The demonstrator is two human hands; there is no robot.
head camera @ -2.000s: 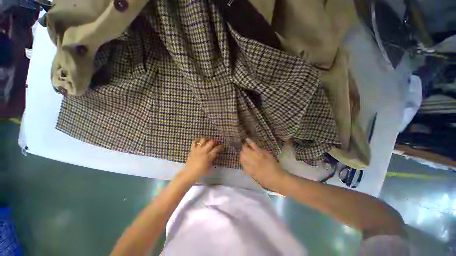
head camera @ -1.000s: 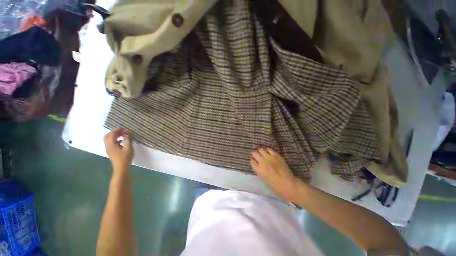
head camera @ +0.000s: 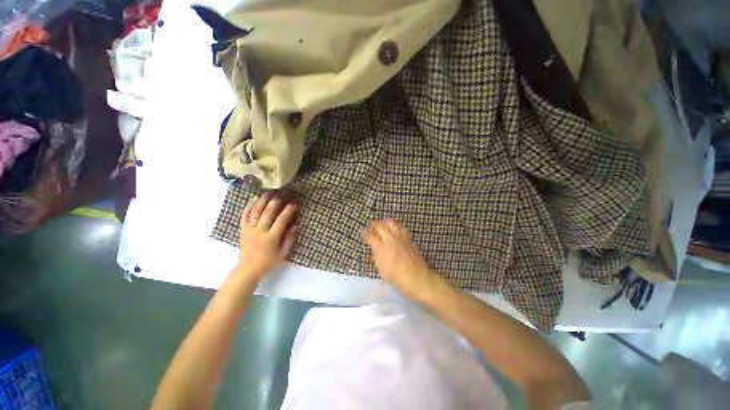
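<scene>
The checked cloth (head camera: 440,200) lies spread on the white table, its lower edge along the near side. My left hand (head camera: 268,232) rests on its left part with fingers slightly apart, just below the tan sleeve. My right hand (head camera: 394,252) is on the cloth near its lower edge, fingers bent; whether it pinches the cloth I cannot tell. The tan coat (head camera: 336,48) is heaped beyond and at left, with dark buttons (head camera: 387,53). A dark band (head camera: 544,48) runs between check and tan.
Scissors with dark handles (head camera: 638,290) lie at the right of the white table (head camera: 180,144). A fold of check hangs over the near edge. A blue crate (head camera: 26,376) stands at lower left; bagged clothes (head camera: 48,120) are at left.
My left hand has moved right from the cloth's left corner onto the cloth. My right hand has shifted left along the lower edge. The view has swung left.
</scene>
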